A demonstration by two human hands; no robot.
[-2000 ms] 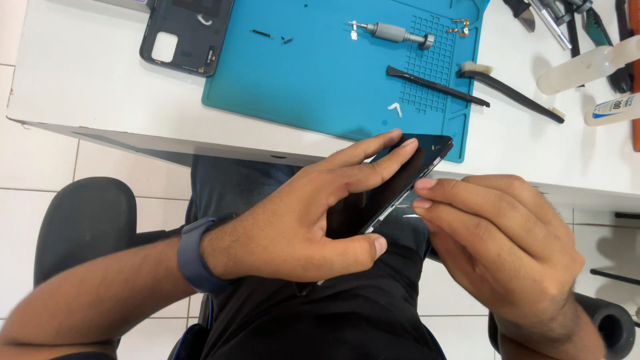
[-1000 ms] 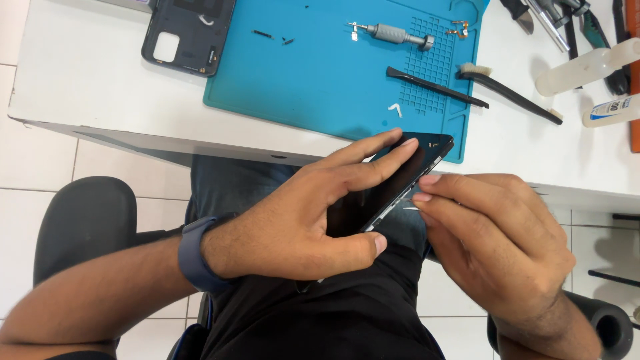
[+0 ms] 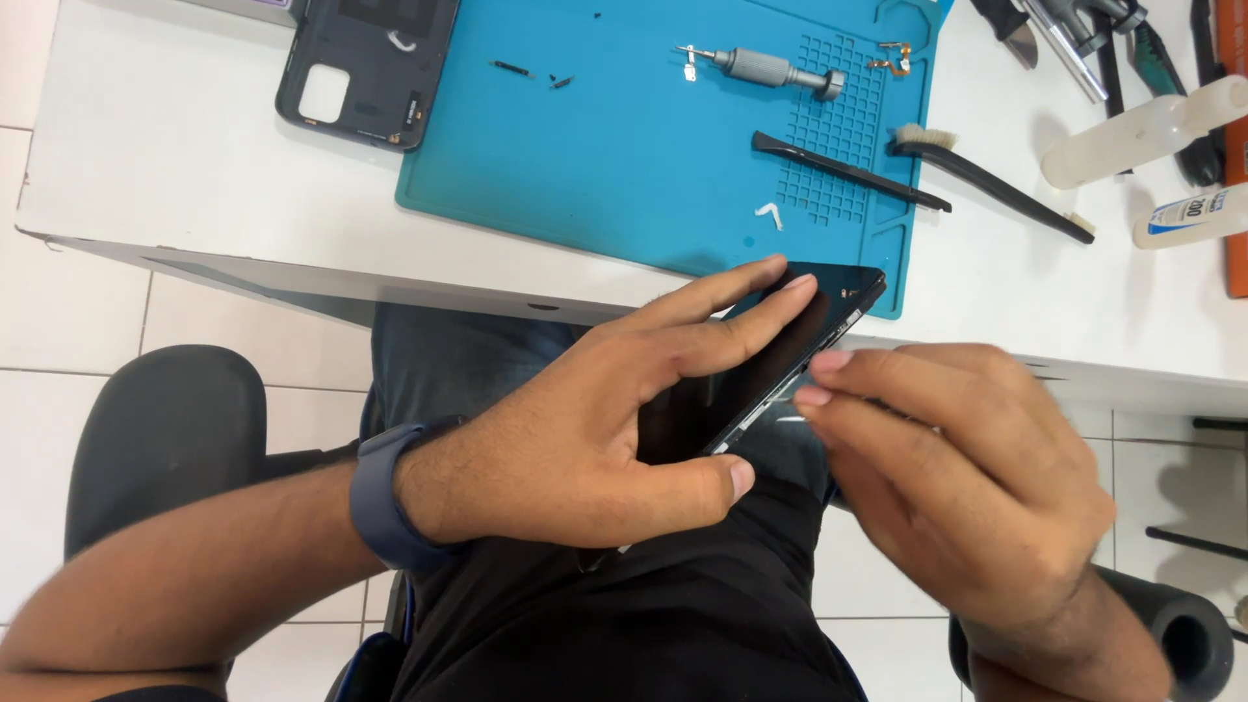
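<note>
My left hand (image 3: pixel 604 419) grips a smartphone (image 3: pixel 780 341) with its dark screen facing up, two fingers across the glass and the thumb by its near long edge. The phone is tilted, and its far corner lies over the front of a blue silicone repair mat (image 3: pixel 565 166). My right hand (image 3: pixel 955 458) has its thumb and a finger pinched at the phone's open side edge. Thin pale strips show by those fingertips; whether they are held is unclear. A precision screwdriver (image 3: pixel 765 68), a black spudger (image 3: pixel 848 172) and a small white bent strip (image 3: pixel 770 214) lie on the mat.
A phone back cover (image 3: pixel 366 68) lies left on the white table (image 3: pixel 224 175). Tiny black parts (image 3: pixel 512 68) and a copper-coloured flex cable (image 3: pixel 895 60) rest on the mat. To the right are a black brush (image 3: pixel 1004 185), plastic bottles (image 3: pixel 1111 146) and hand tools. An armrest (image 3: pixel 166 429) stands left.
</note>
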